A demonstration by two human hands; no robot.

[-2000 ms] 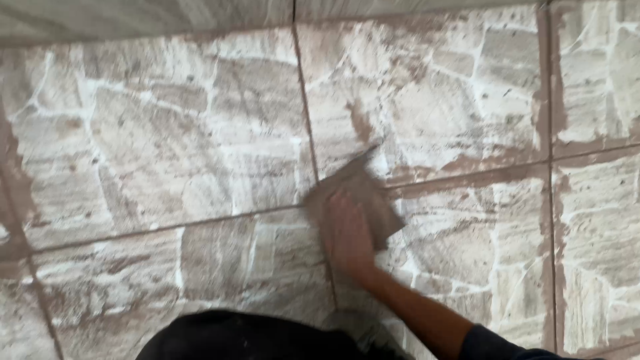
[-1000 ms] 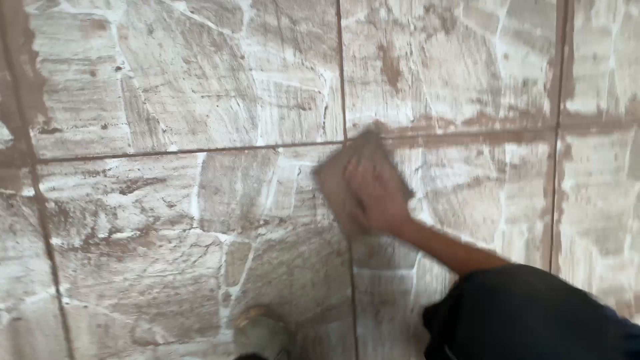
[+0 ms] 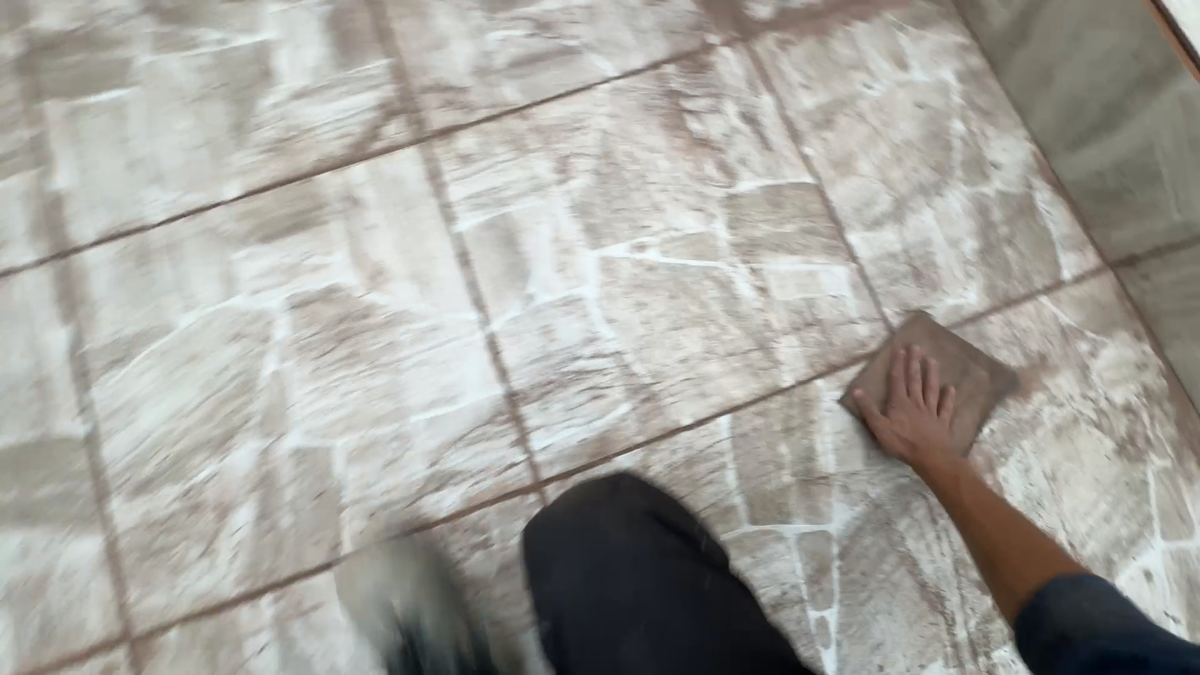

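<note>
My right hand [image 3: 917,412] lies flat, fingers spread, on a square brown pad or folded cloth [image 3: 980,380], pressing it against the tiled floor [image 3: 656,337]. The pad rests at a corner where grout lines meet, near the right side of the view. Brownish grout fills the joints, and a brown smear [image 3: 1036,370] shows just right of the pad. Whitish and brown haze covers the stone-patterned tiles. My left hand is not in the view.
A greyish tiled wall or raised face [image 3: 1087,122] borders the floor at the upper right. My dark-trousered knee [image 3: 619,562] is at the bottom middle, with a blurred shoe [image 3: 403,591] left of it.
The view has shifted and turned a lot. My right hand and the pad now lie beside the wall-like face, and the fingers are spread flatter on the pad than before.
</note>
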